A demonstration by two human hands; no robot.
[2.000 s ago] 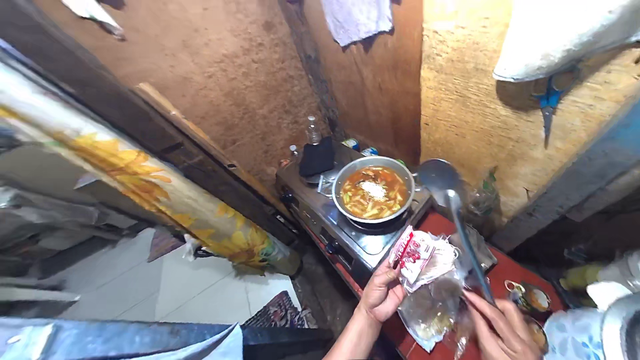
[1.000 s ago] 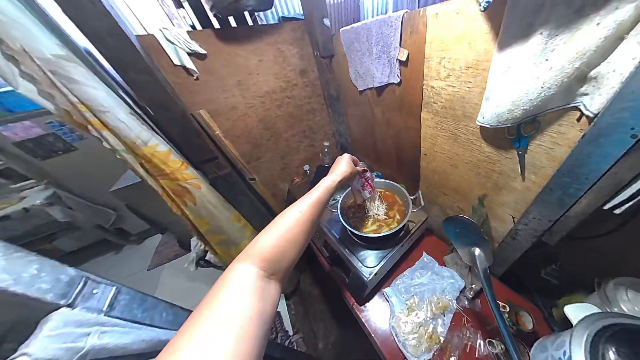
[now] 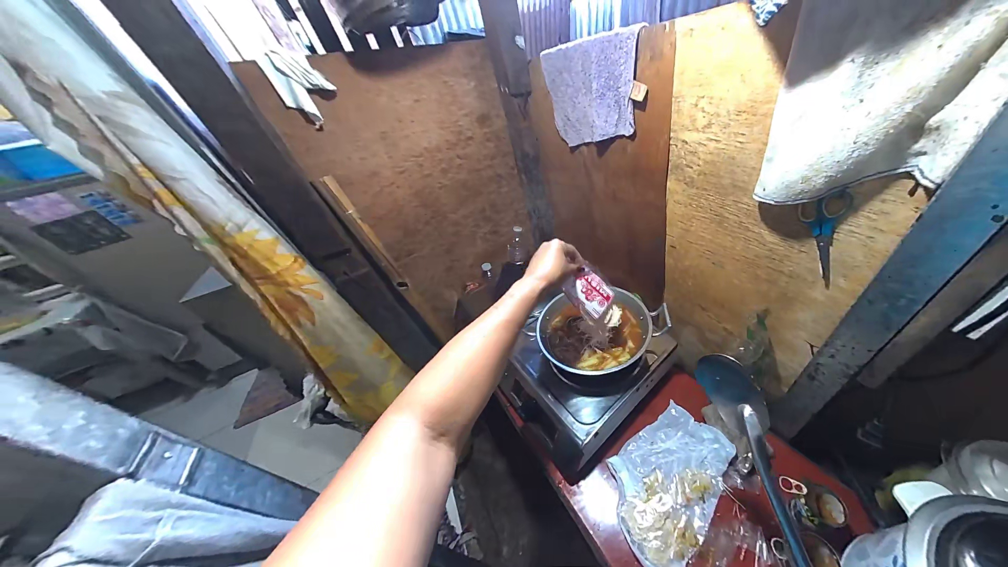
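Reaching in from the bottom, my left hand [image 3: 555, 262] grips a red and white plastic packet [image 3: 591, 293] tilted over the pot. Thin, pale strands hang or fall from the packet's lower end. The two-handled metal pot [image 3: 647, 343] sits on a portable gas stove [image 3: 587, 405] and holds reddish-orange broth [image 3: 622, 331] with pale pieces and a dark, stringy mass at its left side. My right hand is out of view. A clear plastic bag [image 3: 673, 465] with pale food bits lies on the red table, left of a dark ladle [image 3: 732, 386].
Clear bottles [image 3: 516, 244] stand behind the stove. Plywood walls bear a hanging towel [image 3: 594, 87] and blue-handled scissors [image 3: 824, 228]. A flowered curtain [image 3: 264, 276] hangs at left. A small can [image 3: 831, 508] and a large pale vessel [image 3: 929, 531] are at lower right.
Two seconds ago both hands were over the table, the left with the packet; now the left holds it over the pot and the right is out of view. The dark mass has appeared in the broth.
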